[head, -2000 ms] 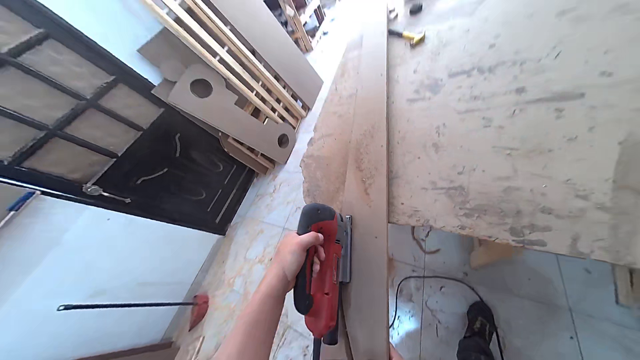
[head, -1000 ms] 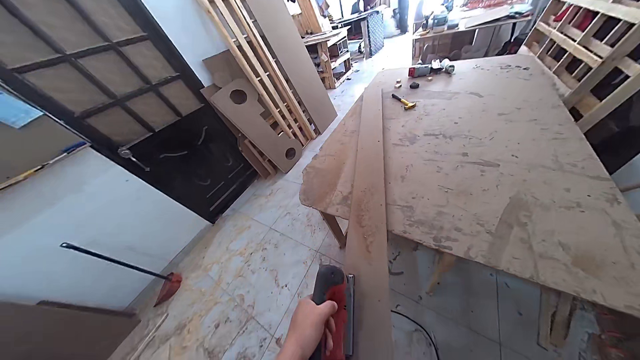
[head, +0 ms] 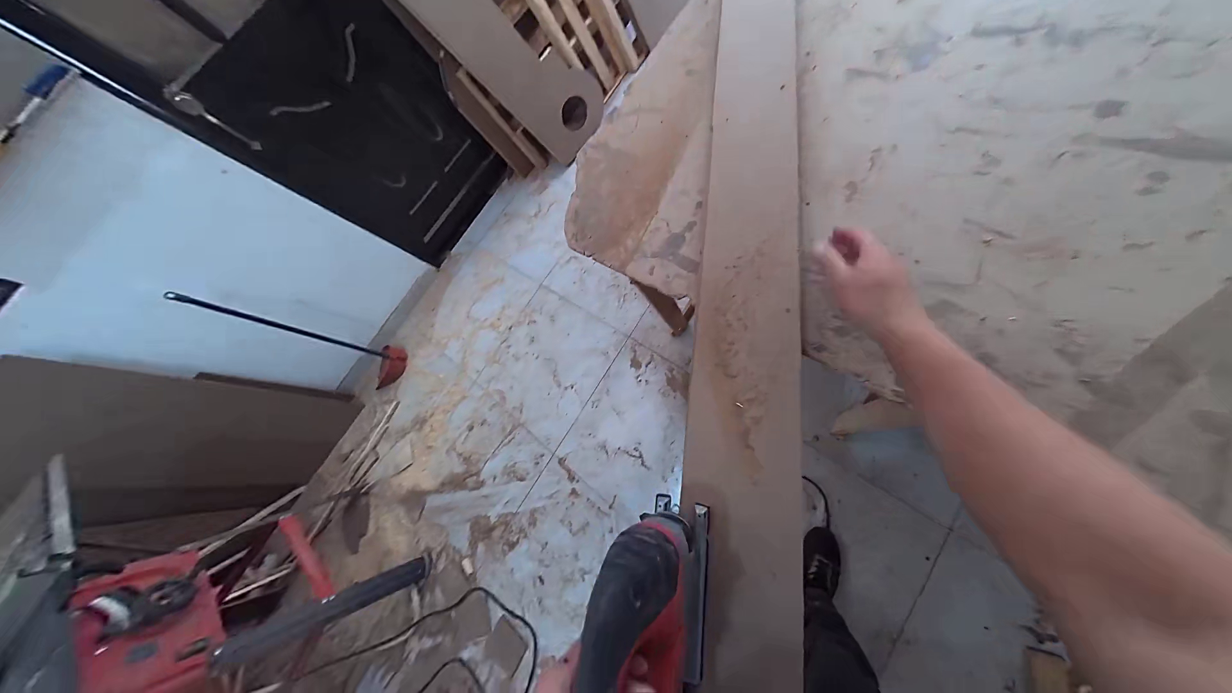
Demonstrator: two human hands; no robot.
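A long wooden board (head: 756,192) lies along the near-left part of the worktable (head: 982,221) and juts past its edge toward me, with sawdust on its face. At the bottom, my left hand (head: 635,674), mostly hidden, grips the handle of a red and black jigsaw (head: 640,597). The saw's metal base plate stands against the board's left edge. Over the table, just right of the board, my right hand (head: 861,274) is raised and blurred, its fingers curled; nothing can be made out in it.
A red machine (head: 144,626) with a black tube and a cord stand lower left. A long-handled dustpan (head: 392,366) leans near the wall. Sawdust and offcuts litter the tiled floor (head: 568,385). Cut panels (head: 520,77) lean beside the black door (head: 356,115). My shoe (head: 821,563) is below the board.
My right hand and forearm have come into view over the table. My left hand stays on the jigsaw, now lower in the picture. The view has tilted down.
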